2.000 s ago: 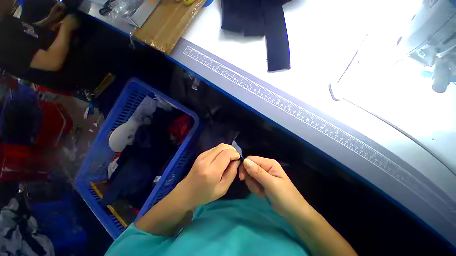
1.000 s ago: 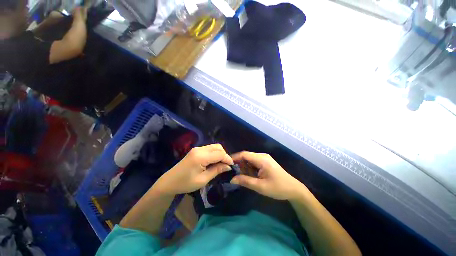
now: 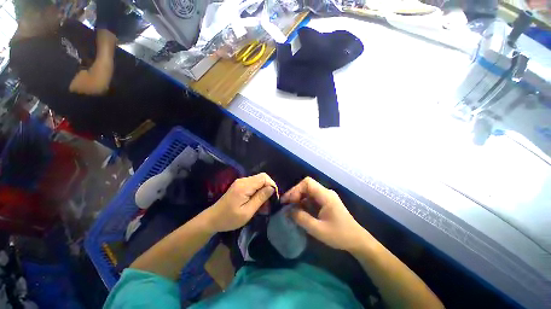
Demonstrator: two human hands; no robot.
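Note:
A dark cloth piece with a pale grey patch (image 3: 286, 234) hangs below my hands, over my lap. My left hand (image 3: 246, 202) pinches its upper edge between thumb and fingers. My right hand (image 3: 320, 212) is just right of it, with thumb and fingers bent at the cloth's edge; how firmly it holds the cloth is hard to tell. Cut navy pieces (image 3: 308, 63) lie on the white table (image 3: 386, 114), with one strip hanging toward the front edge.
A blue plastic basket (image 3: 95, 232) with white, dark and red cloth stands left of my knees. Yellow scissors (image 3: 251, 53) lie on a brown board (image 3: 225, 81). Clear plastic bags (image 3: 232, 27) lie behind. The sewing machine (image 3: 498, 78) stands at the right. Another person (image 3: 66, 66) sits at upper left.
The view has tilted up, showing more of the table. My hands have moved from close together to slightly apart, and the pale grey patch now shows below them.

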